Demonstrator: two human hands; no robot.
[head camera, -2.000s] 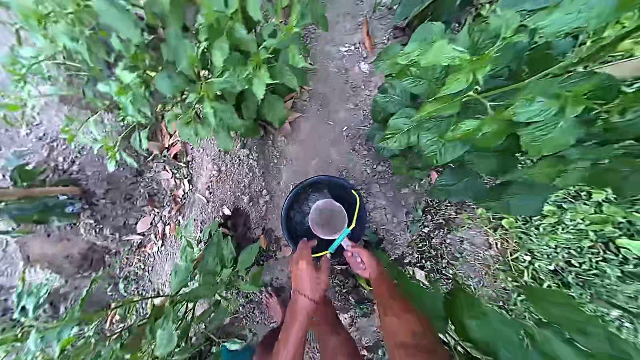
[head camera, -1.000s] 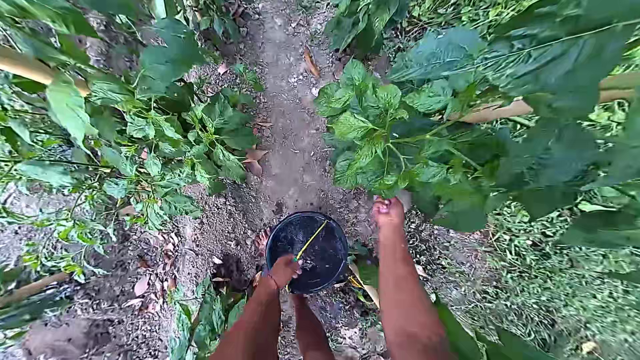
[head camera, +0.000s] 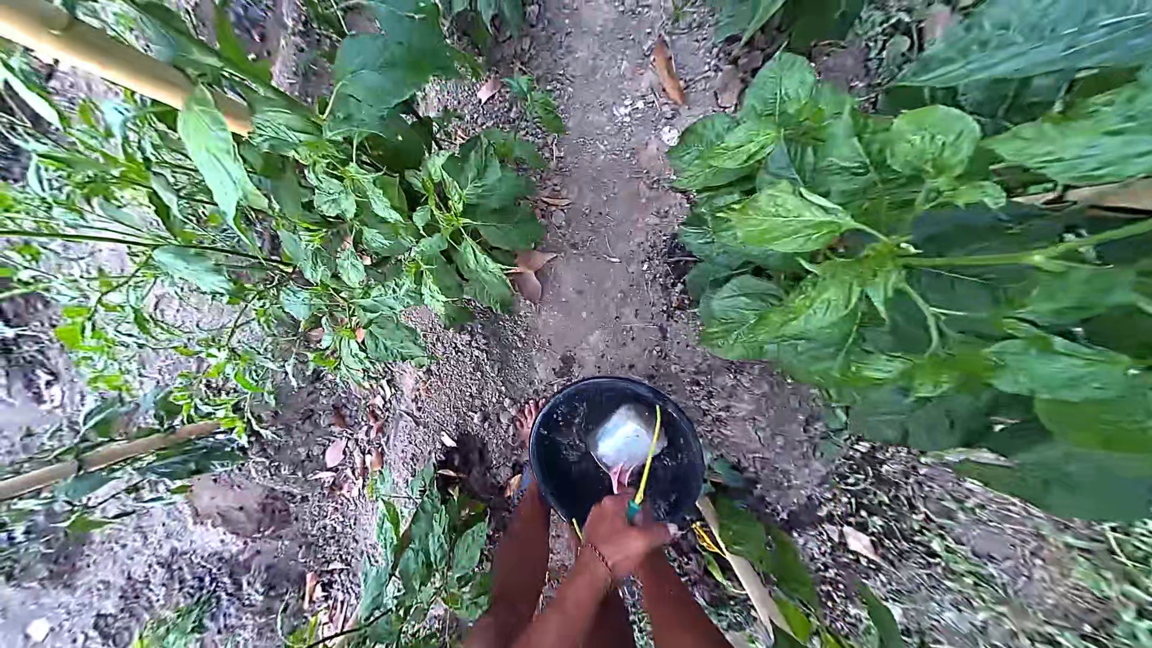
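Observation:
A round black bucket (head camera: 558, 468) is between the person's legs, low in the middle of the view. My left hand (head camera: 621, 531), with a thin band at the wrist, is closed around the bucket's handle (head camera: 650, 454), a yellow cord with a teal grip. My right hand (head camera: 655, 560) crosses beneath the left at the near rim; its fingers are largely hidden, and whether they hold anything cannot be told. Inside the bucket is a pale translucent container (head camera: 625, 434), with a pinkish part at its near end. Dark contents lie around it.
A narrow dirt path (head camera: 603, 270) runs ahead. Leafy plants (head camera: 810, 216) lean in from the right, and more plants (head camera: 432, 234) stand on the left. Poles (head camera: 126, 67) cross the left foliage. A bare foot (head camera: 529, 418) is beside the bucket. Dry leaves lie about.
My right hand has come back from beside the right-hand plants to the bucket. The pale container shows in the bucket, where one second ago it was not visible. My left hand remains on the handle.

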